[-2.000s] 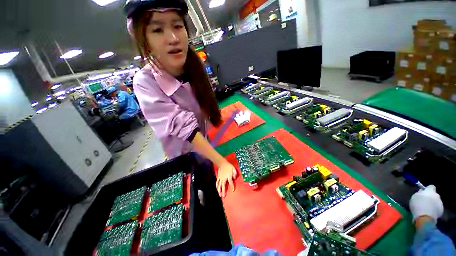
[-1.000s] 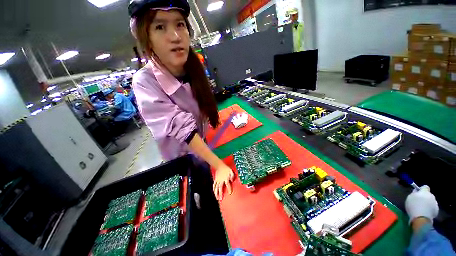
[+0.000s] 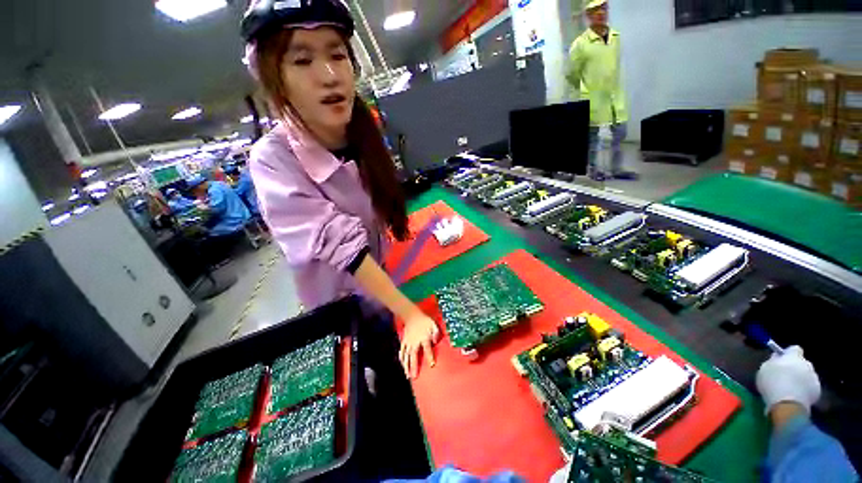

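Note:
My right hand (image 3: 789, 379), in a white glove, is closed on a pen (image 3: 764, 340) whose blue end points up and left over the dark line. Only a sliver of my left glove (image 3: 560, 474) shows at the bottom edge. It is at the left edge of a tilted green circuit board (image 3: 629, 464), cut off by the frame; the fingers are mostly hidden. Behind that board, a power board (image 3: 605, 373) with yellow parts and a white block lies on the red pad (image 3: 482, 415). A flat green control board (image 3: 487, 307) lies farther back on the pad.
A person in pink (image 3: 317, 198) stands opposite, one bare hand (image 3: 417, 343) on the pad's left edge. A black tote (image 3: 352, 415) with several boards is at left. Power boards (image 3: 676, 264) line the dark conveyor. A white glove (image 3: 449, 230) lies on the far red pad.
The view has shifted slightly. A person in yellow has come into view at the back. The tilted board has moved a little right relative to the power board. My right hand keeps the pen.

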